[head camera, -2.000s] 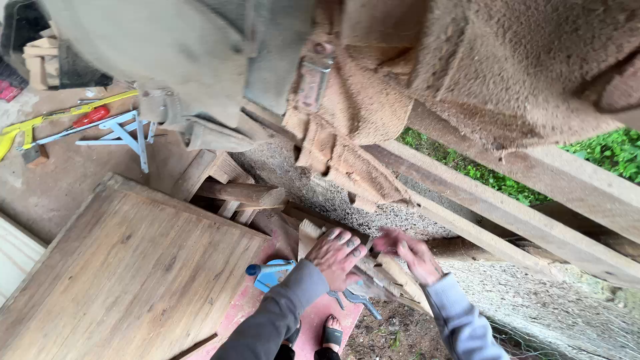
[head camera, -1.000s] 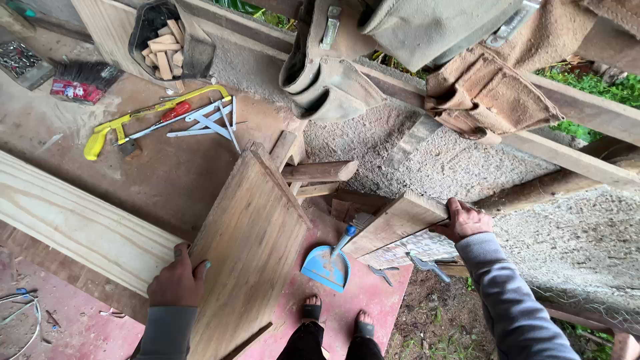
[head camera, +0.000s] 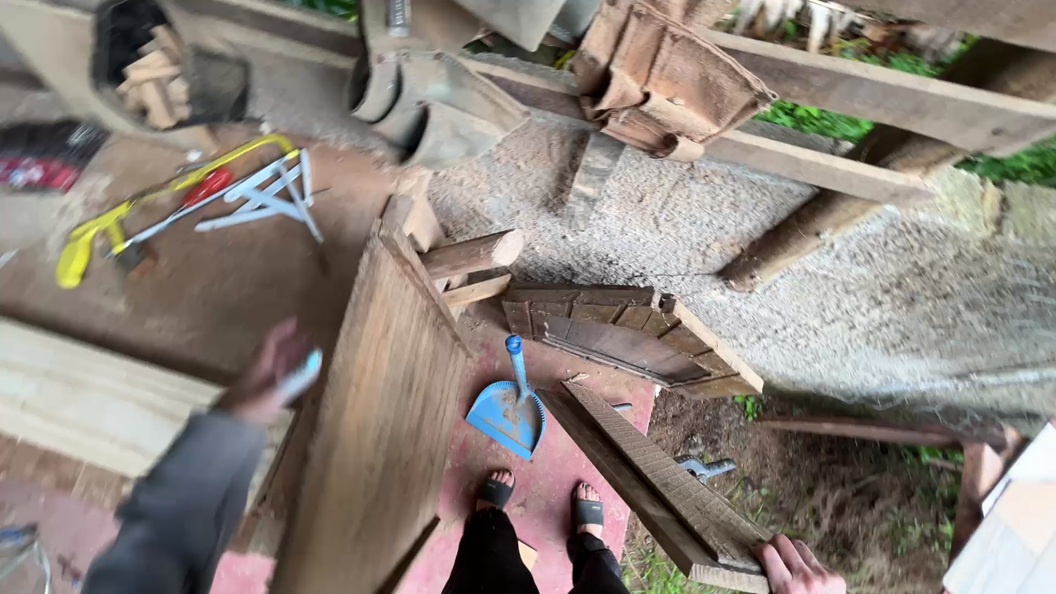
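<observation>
My right hand (head camera: 796, 565), at the bottom right, grips the near end of a rough wooden board (head camera: 660, 478), whose far end reaches toward a blue dustpan (head camera: 507, 417) on the floor. Blurred at the left, my left hand (head camera: 268, 375) is raised beside a large wooden panel (head camera: 375, 404); a small light-blue item, too blurred to name, shows at its fingers. Against the rough wall leans a wooden frame with slats and a pane or mesh (head camera: 635, 334), beyond the board.
A yellow hacksaw (head camera: 103, 231) and a white folding bracket (head camera: 268, 194) lie on the brown surface at the left, above a pale plank (head camera: 91, 396). Leather tool pouches (head camera: 676, 74) hang from a rail. A metal clamp (head camera: 705, 469) is beside the board. My sandalled feet stand on the red floor.
My left hand has come off the wooden panel and is raised. My right hand, with a board, is lower and farther right. The slatted frame by the wall now shows.
</observation>
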